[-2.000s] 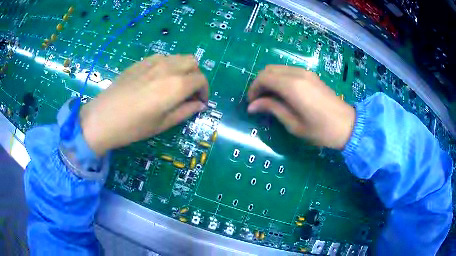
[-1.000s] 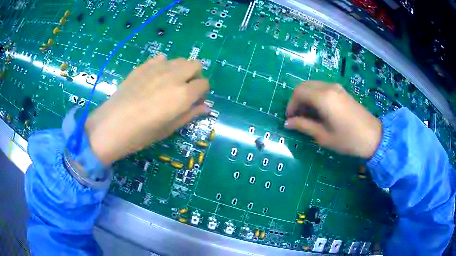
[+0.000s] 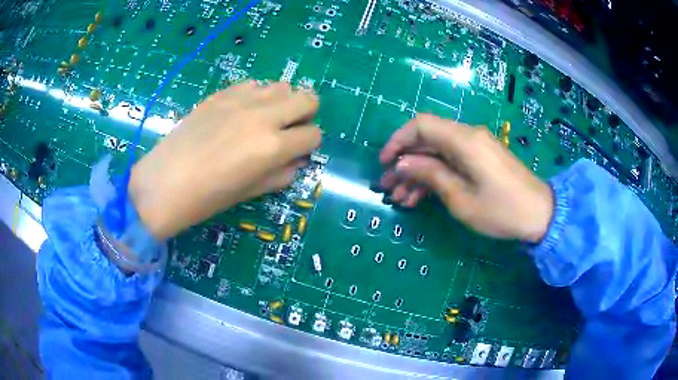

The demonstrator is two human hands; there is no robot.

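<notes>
The large green circuit board (image 3: 357, 256) lies flat under both hands. My left hand (image 3: 230, 152) is over its middle left, palm down, fingers bent together; its fingertips are near a cluster of small parts, and whether they hold anything is hidden. My right hand (image 3: 472, 178) is to the right with curled fingers. A small dark component (image 3: 386, 194), blurred, shows at its fingertips. Yellow-orange capacitors (image 3: 288, 232) stand below my left hand. A small pale piece (image 3: 317, 262) lies on the board near the printed holes.
A blue cord (image 3: 175, 70) runs from the strap (image 3: 119, 204) at my left wrist to the top edge. A silver-grey rail (image 3: 245, 338) borders the near side, another rail (image 3: 520, 33) the far side. Red parts (image 3: 569, 13) show in the dark area at the upper right. White square connectors (image 3: 346, 329) line the near edge.
My right hand moved right, then back left and slightly down toward the board's middle. My left hand stayed nearly in place. The small pale piece near the holes was not visible before.
</notes>
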